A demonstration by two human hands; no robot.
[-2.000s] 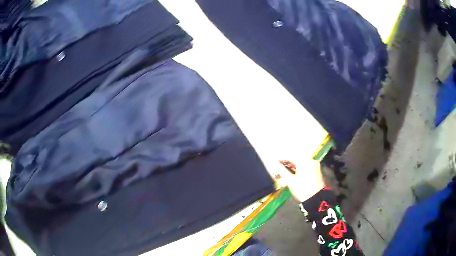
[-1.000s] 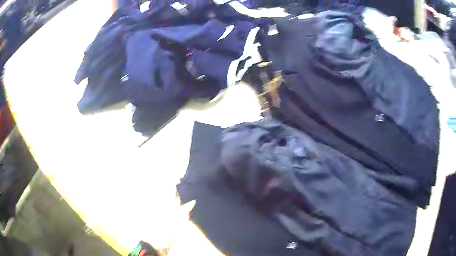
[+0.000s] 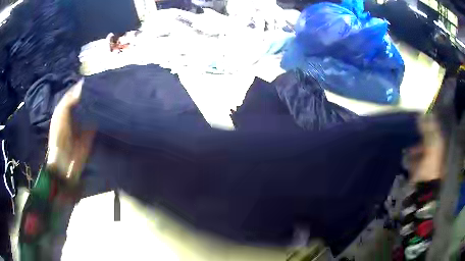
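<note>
A dark navy jacket (image 3: 244,178) is stretched wide in the air across the view, blurred by motion. My left hand (image 3: 69,130) grips its left end. My right hand (image 3: 431,148) grips its right end. Part of the fingers of both hands is hidden by the cloth or blurred. The middle of the jacket sags between my hands, above the front edge of the white table (image 3: 107,229). No snips can be made out in either hand.
Another navy piece with shiny lining (image 3: 303,99) lies behind the held jacket. A blue plastic bag (image 3: 349,51) stands at the back right. White cloth (image 3: 204,35) is heaped at the back. Dark garments (image 3: 38,56) with pale threads are at the left.
The view has swung across the table. The jackets lay flat before; now one is lifted and spread between both hands. The blue bag and white heap have come into clearer view.
</note>
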